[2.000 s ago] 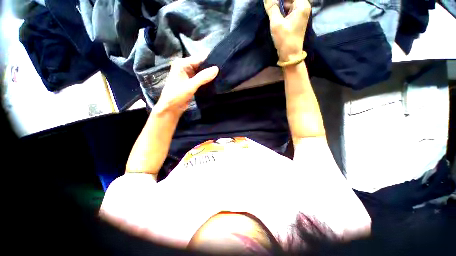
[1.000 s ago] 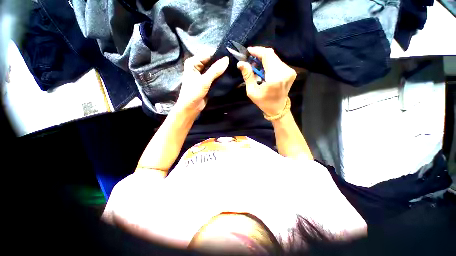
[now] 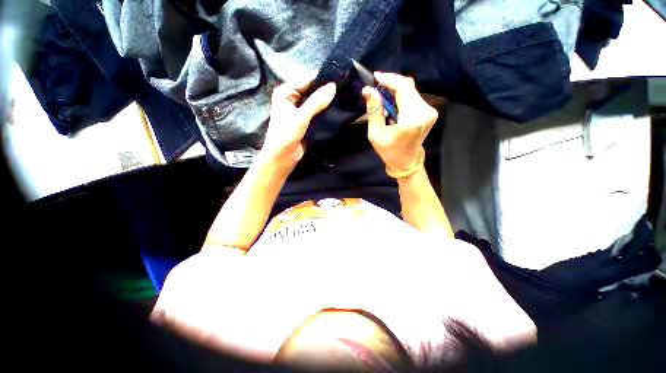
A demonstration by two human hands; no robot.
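A dark denim garment with a paler grey inside face lies over the near table edge. My left hand pinches its dark stitched edge between thumb and fingers. My right hand holds thread snips with a blue handle. The silvery blades look closed and point up and left, at the dark stitched strip just right of my left thumb. Whether the tips touch the cloth, I cannot tell. No thread end can be made out.
More dark denim lies on the white table at the left. A garment with a dark panel lies at the right. A pale panel or garment is below it, with dark cloth at its lower edge. Something blue shows at lower left.
My right hand came down from the far side with the snips, which were open one second ago and now look closed, slightly further right. My left hand still pinches the cloth, slightly to the right.
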